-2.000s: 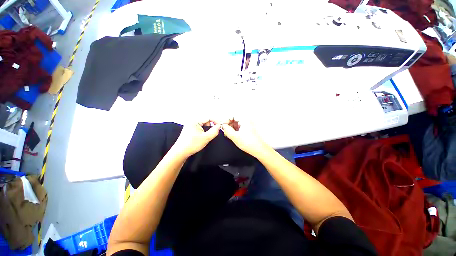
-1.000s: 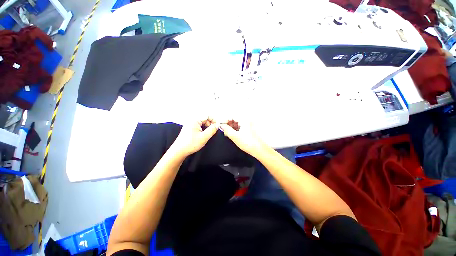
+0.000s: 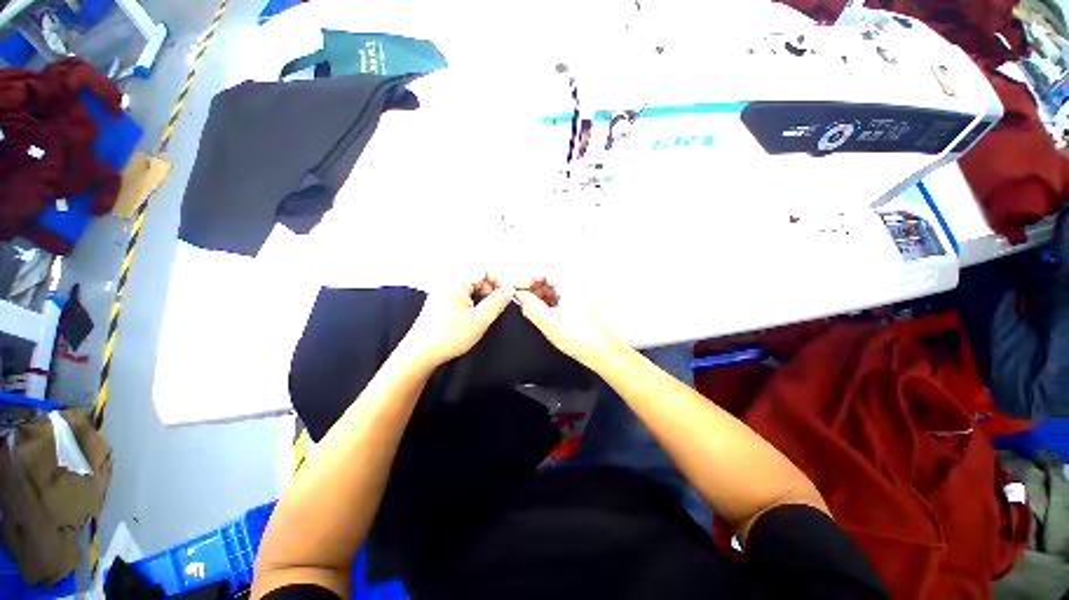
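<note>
A black garment piece (image 3: pixel 358 352) lies over the front edge of the white table and hangs into my lap, where it merges with my black shirt. My left hand (image 3: pixel 467 319) and my right hand (image 3: pixel 565 314) pinch its upper edge, fingertips almost touching, at the table's front. The pinched edge is small and partly hidden by the fingers. The white sewing machine (image 3: pixel 692 135) stands behind my hands; its needle area (image 3: pixel 577 170) is overexposed, and the cloth is apart from it.
Dark grey cut pieces (image 3: pixel 276 158) lie at the table's left, with a green pouch (image 3: pixel 381 55) behind them. Dark red garments (image 3: pixel 867 445) are heaped at the right. A blue crate (image 3: pixel 205 557) is at the lower left. Yellow-black tape (image 3: pixel 131 252) runs along the floor.
My hands stay in nearly the same place at the cloth edge, with only slight finger movement. At the far right, the blue-clad legs of another person have shifted a little.
</note>
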